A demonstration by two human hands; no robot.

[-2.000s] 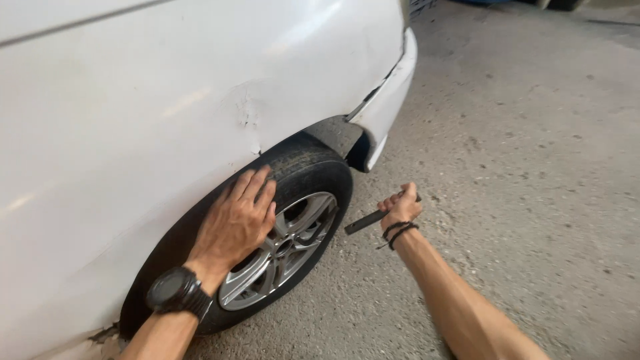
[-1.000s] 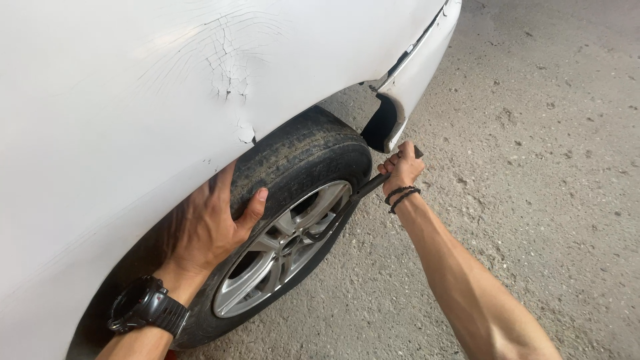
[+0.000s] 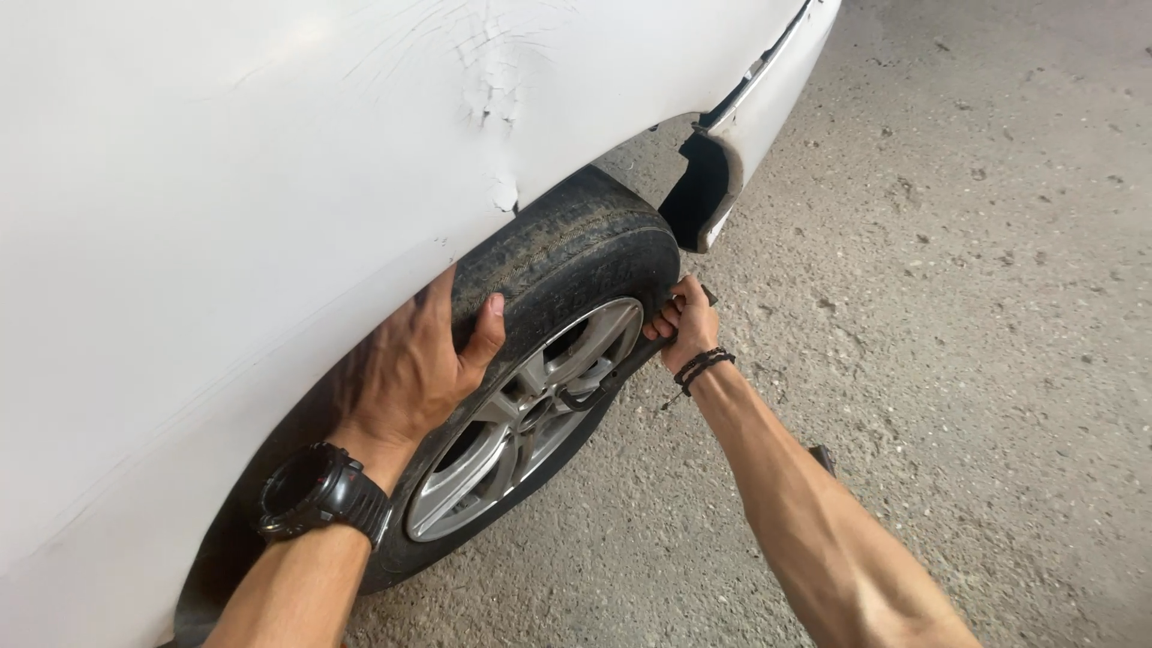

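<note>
A car wheel with a worn tyre [image 3: 576, 243] and a silver alloy rim [image 3: 468, 468] sits within the arch of a white car. My left hand [image 3: 414, 360], a black watch on its wrist, rests on the tyre's tread with thumb apart; its fingertips are hidden under the fender. My right hand [image 3: 688, 319], wearing a dark cord bracelet, is closed around a dark metal bar, perhaps a wheel wrench [image 3: 621, 371]. The bar's far end reaches across the rim near its hub, and its near end shows past my fingers. Whether it sits on a wheel bolt I cannot tell.
The white fender [image 3: 270, 207] has cracked, flaking paint above the arch. A loose, broken-edged bumper end [image 3: 765, 117] juts out beyond the tyre. Rough concrete ground [image 3: 972, 297] lies to the right. A small dark object [image 3: 822, 459] shows behind my right forearm.
The bar, held clear of the wheel two seconds ago, now lies across the rim. My left hand has gone from the tyre's outer side to the tread, fingers beneath the fender. The view is closer.
</note>
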